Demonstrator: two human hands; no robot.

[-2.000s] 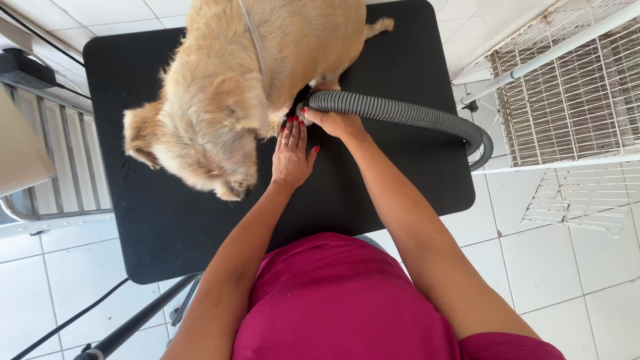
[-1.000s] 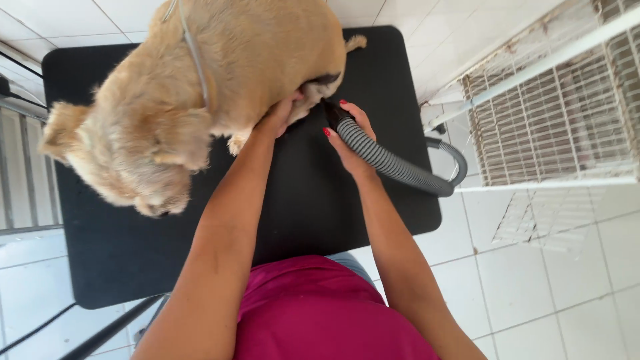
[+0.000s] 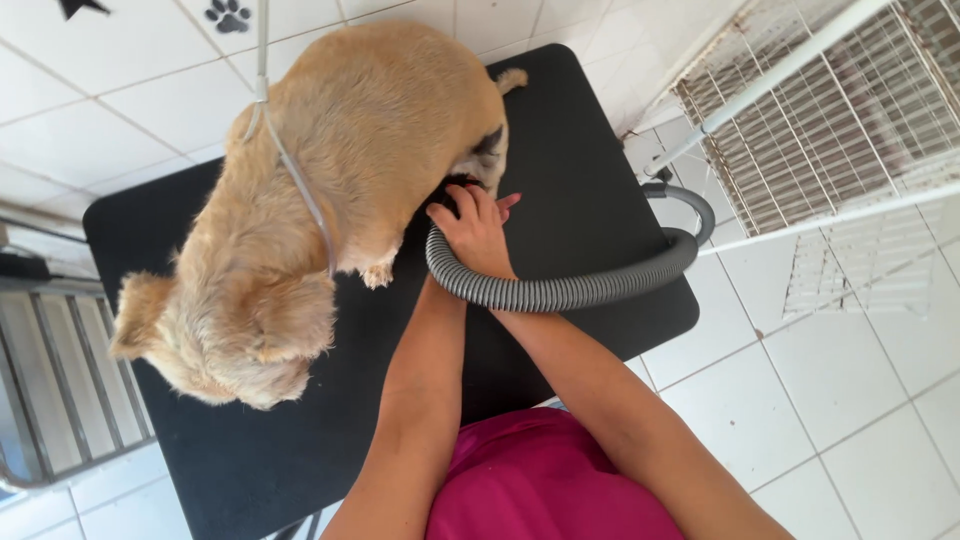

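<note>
A tan dog (image 3: 375, 127) stands on a black grooming table (image 3: 262, 465), its head low at the left and a pale loop (image 3: 304, 187) around its body behind the neck. My right hand (image 3: 476, 232) is curled over the dark nozzle end of a gray ribbed hose (image 3: 555, 294), close against the dog's hind leg (image 3: 491, 169). My left hand (image 3: 510, 204) is mostly hidden beneath the right hand and hose; only fingertips that appear to be its own show beside the leg. What it holds cannot be seen.
A rusty wire cage (image 3: 825, 112) with a white frame stands at the right. The hose bends over the table's right edge. White wall tiles (image 3: 150, 135) border the far side, and a metal slatted rack (image 3: 67, 375) is at the left.
My hands were apart at the dog's hind leg one second ago; now they overlap there. The hose now curves across my wrists. The view has shifted.
</note>
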